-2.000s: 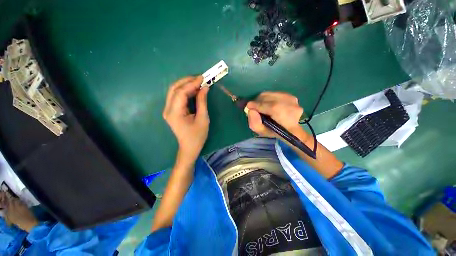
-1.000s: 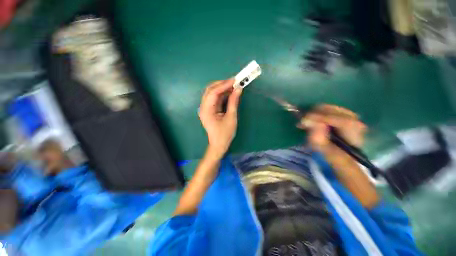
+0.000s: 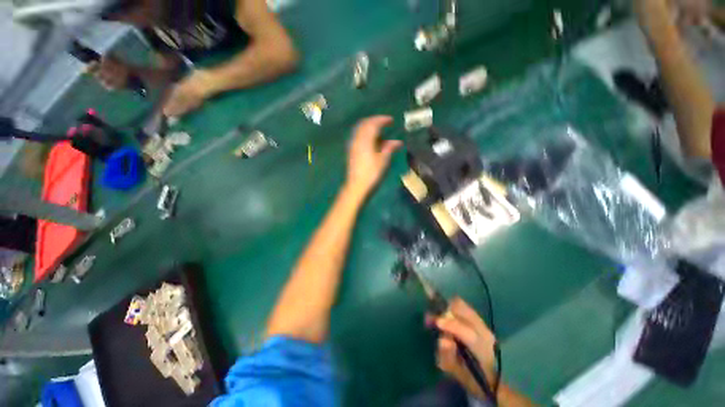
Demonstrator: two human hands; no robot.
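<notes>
My left hand (image 3: 370, 160) is stretched far forward over the bench, thumb and fingers apart, with nothing seen in it. A white module (image 3: 418, 119) lies just beyond its fingertips, with a small gap. My right hand (image 3: 467, 343) holds the black soldering iron (image 3: 474, 368) low in the view, its metal tip pointing up and left near the loose heap of small black parts (image 3: 421, 248). The black iron stand (image 3: 445, 164) stands right of my left hand. The picture is slightly blurred.
A black tray (image 3: 119, 350) with piled modules is lower left. More modules (image 3: 254, 144) lie along the bench. A pale square box (image 3: 483, 210) and clear bag (image 3: 588, 191) are right of the stand. A red tray (image 3: 63, 203), blue bin (image 3: 122, 168) and other people's arms (image 3: 254, 52) show across.
The view has swung to the far side of the bench. My left hand has moved forward and no longer holds the white module. My right hand still holds the iron, now beside the black heap.
</notes>
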